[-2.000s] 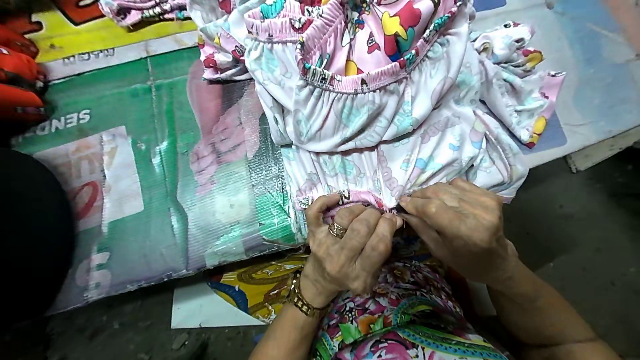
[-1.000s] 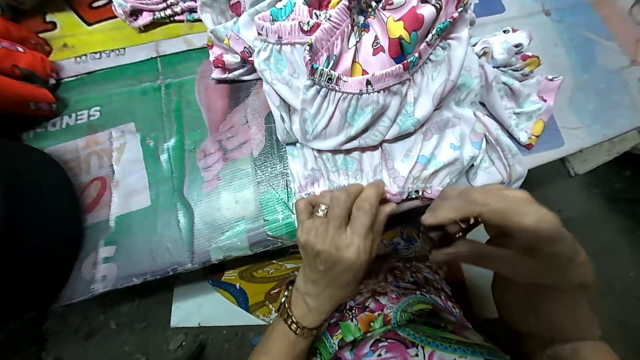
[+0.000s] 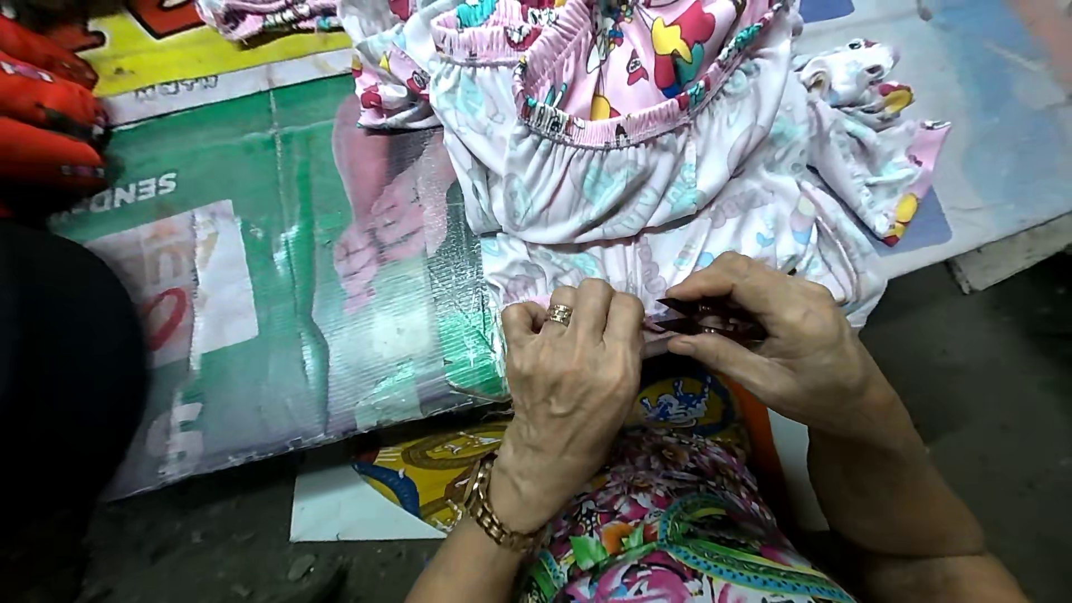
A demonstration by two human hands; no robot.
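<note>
A gathered garment of pale, printed fabric [image 3: 603, 184] lies spread at the table's front edge, its pink elastic neckline at the top. My left hand [image 3: 574, 352], with a ring and a gold-coloured bracelet, pinches the garment's near hem. Just right of it, my right hand [image 3: 762, 343] holds small dark thread snips [image 3: 712, 322], their blades apart and pointing left at the hem. The fingertips of my left hand are hidden behind its knuckles.
Printed sheets with writing cover the table [image 3: 377, 335]. Red fabric [image 3: 50, 126] lies at the far left, above a large dark rounded shape [image 3: 67, 360]. Another folded pink printed garment [image 3: 268, 15] sits at the top. Colourful floral fabric [image 3: 670, 536] is below my hands.
My right hand was at the hem beside my left two seconds ago; it has drawn back slightly to the right, and the snips' open blades now show. My left hand remains on the hem.
</note>
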